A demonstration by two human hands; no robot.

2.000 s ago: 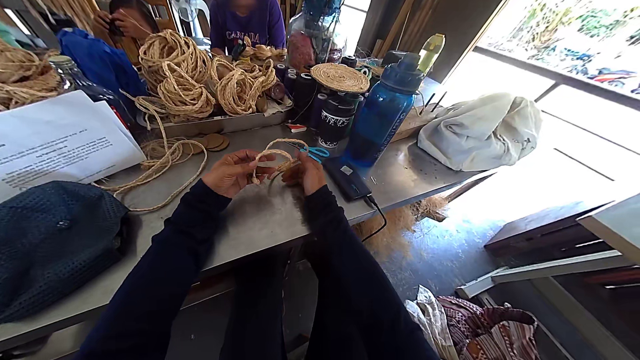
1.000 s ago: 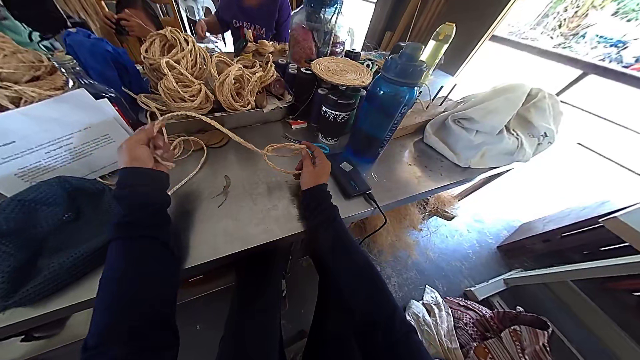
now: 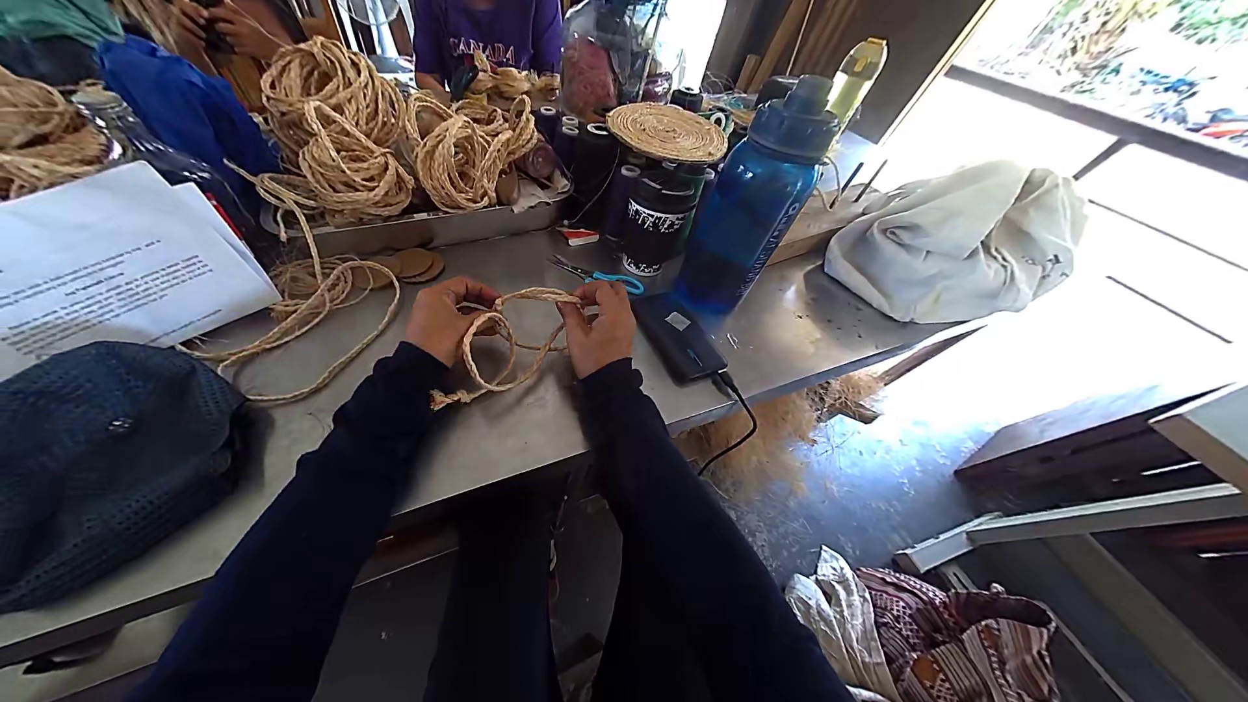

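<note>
A braided natural-fibre cord hangs in loops between my hands over the metal table. My left hand grips it at the left, and a frayed cord end shows below that hand. The fingertips of my right hand pinch the upper strand at the right. Just behind my right hand lie scissors with blue handles. More cord lies in loose curves on the table, left of my left hand. Whether it joins the held piece is hidden.
Coiled cord bundles fill a metal tray behind my hands. A blue water bottle, a black power bank with a cable and a pale cloth bag are at the right. Printed paper and a dark bag lie left. A person is across the table.
My left hand has moved right, back close to my right hand, from the far left where it held the cord stretched a second ago. The cord between them now hangs in loops.
</note>
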